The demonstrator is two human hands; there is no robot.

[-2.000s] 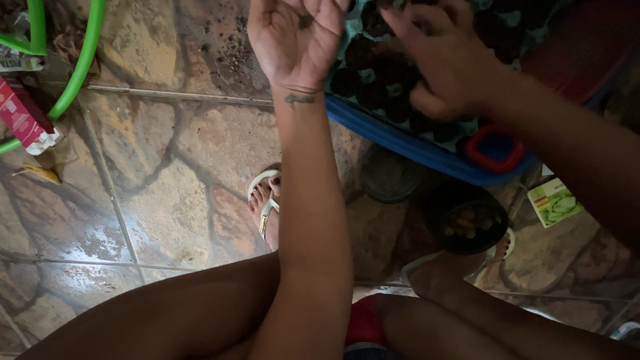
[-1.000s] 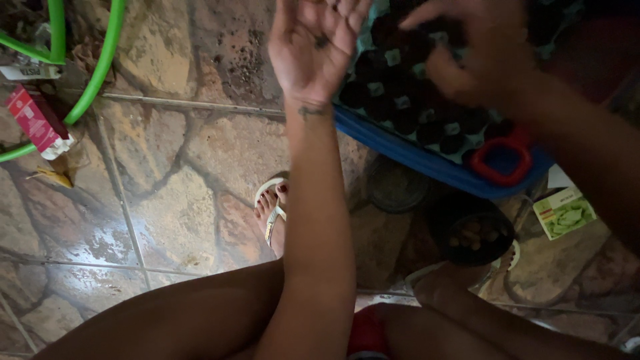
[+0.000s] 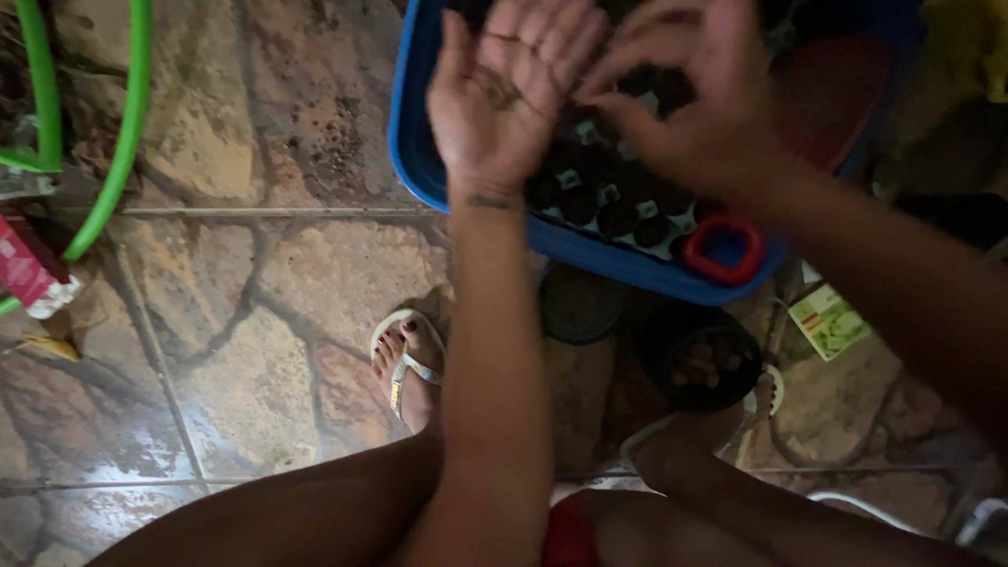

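My left hand (image 3: 508,94) is palm up over the left side of a blue plastic tub (image 3: 622,268), its fingers slightly curled. Small dark bits, too blurred to name, lie in the palm. My right hand (image 3: 677,102) is close beside its fingertips, thumb and forefinger near each other; whether anything is between them cannot be told. Beneath both hands, an egg-carton-like tray (image 3: 606,193) with dark-filled cups sits in the tub. A red plastic handle or ring (image 3: 723,249) shows at the tub's near right corner.
A black pot (image 3: 701,358) holding brown lumps stands by my foot, with a dark round container (image 3: 581,303) beside it. A green printed packet (image 3: 829,321) lies on the stone-patterned floor at right. At left are a green hose (image 3: 130,134) and a torn pink carton (image 3: 31,264).
My left hand has stayed palm up. My right hand has moved from over the tray back to beside the left fingers, its thumb and forefinger closer together than one second ago.
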